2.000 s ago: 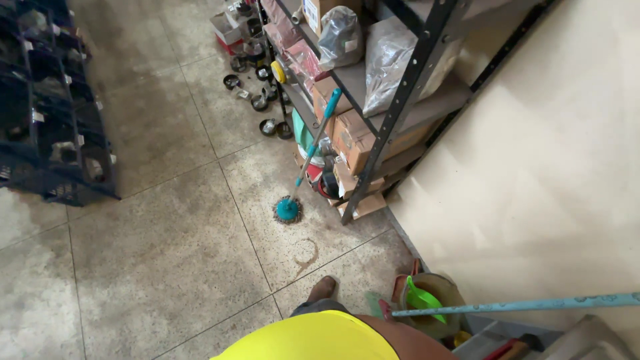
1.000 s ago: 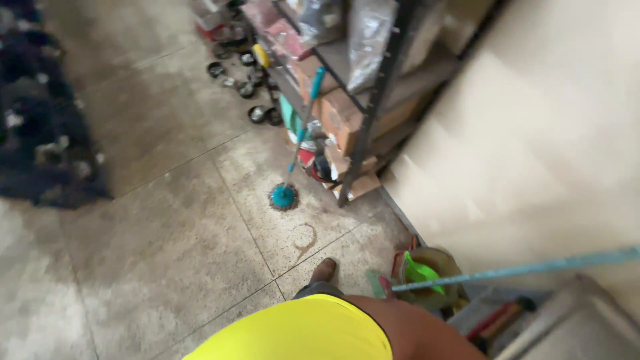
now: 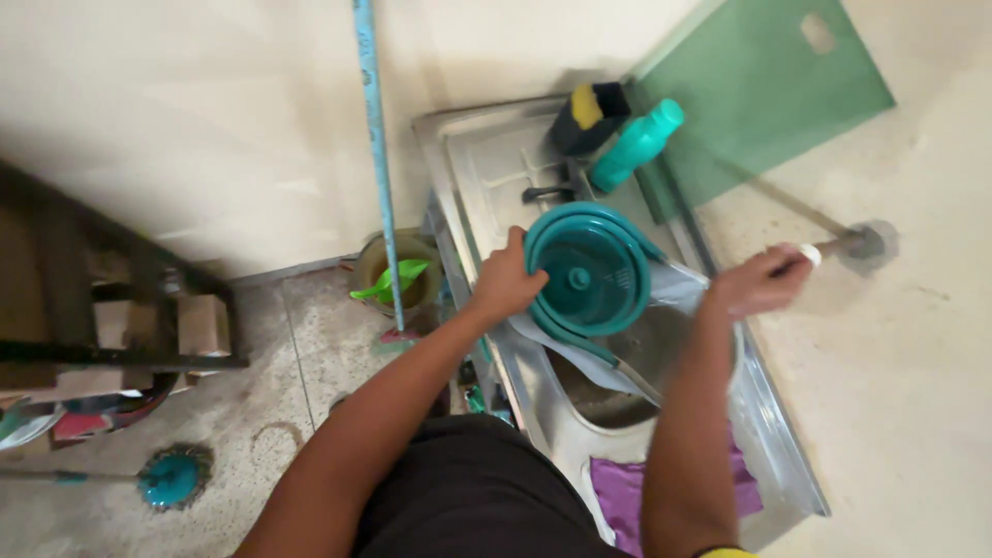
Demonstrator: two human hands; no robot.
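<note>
My left hand (image 3: 508,275) grips the rim of a teal plastic mop bucket (image 3: 587,273) with a round basket inside, over a stainless steel sink (image 3: 612,415). A grey handle and whitish plastic show around the bucket. My right hand (image 3: 767,283) is at the wall tap (image 3: 841,244), beside a white piece at its end; blur hides whether the fingers are closed on it. A turquoise bottle (image 3: 637,146) and a black holder (image 3: 589,118) with a yellow sponge stand on the drainboard. A purple cloth (image 3: 620,496) lies on the sink's near end.
A blue-wrapped pole (image 3: 376,147) leans by a bin (image 3: 372,267) holding a green plastic piece. The round mop (image 3: 170,477) lies on the floor at left, near the shelving (image 3: 116,358) with boxes. A green board (image 3: 763,93) is against the wall.
The view has swung from the floor and shelving to the sink. Both my hands are now in sight, the left one on the teal bucket; neither showed clearly before.
</note>
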